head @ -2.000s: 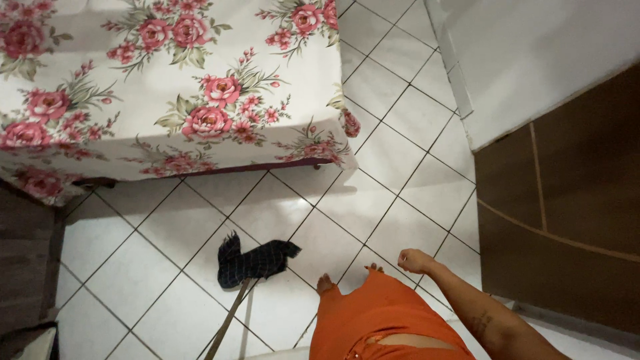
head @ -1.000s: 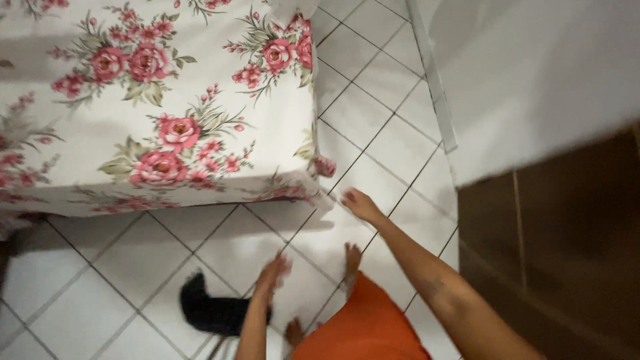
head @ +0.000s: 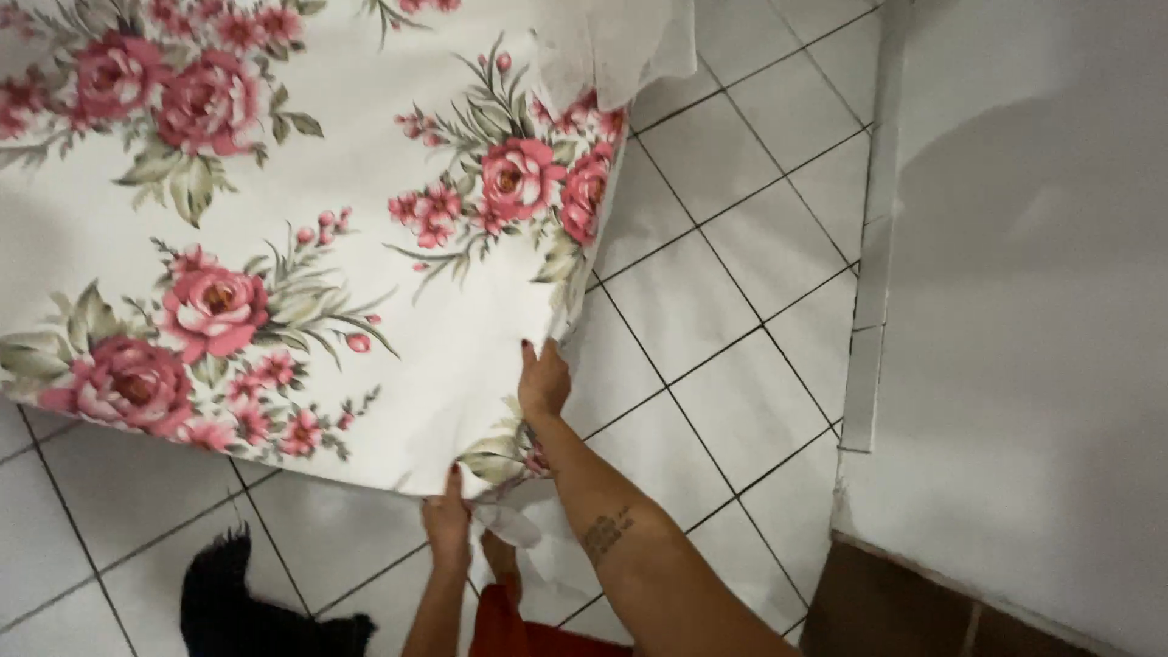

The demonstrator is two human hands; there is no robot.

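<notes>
A white floral cloth with pink roses covers a bed or table at the left and centre. My left hand pinches its near edge close to the corner, thumb on top. My right hand grips the right-hand edge a little farther up, thumb also on top. Between the two hands the cloth's corner hangs down over the floor. At the top, a sheer whitish fabric lies over the cloth's far right part.
A black fringed mop or cloth lies on the white tiled floor at the lower left. A pale wall stands at the right, with brown tiles at the lower right. One bare foot shows below my hands.
Both my hands have come to the cloth's corner and taken hold of its edges; one second ago the left was over the floor. The view is now closer to the cloth.
</notes>
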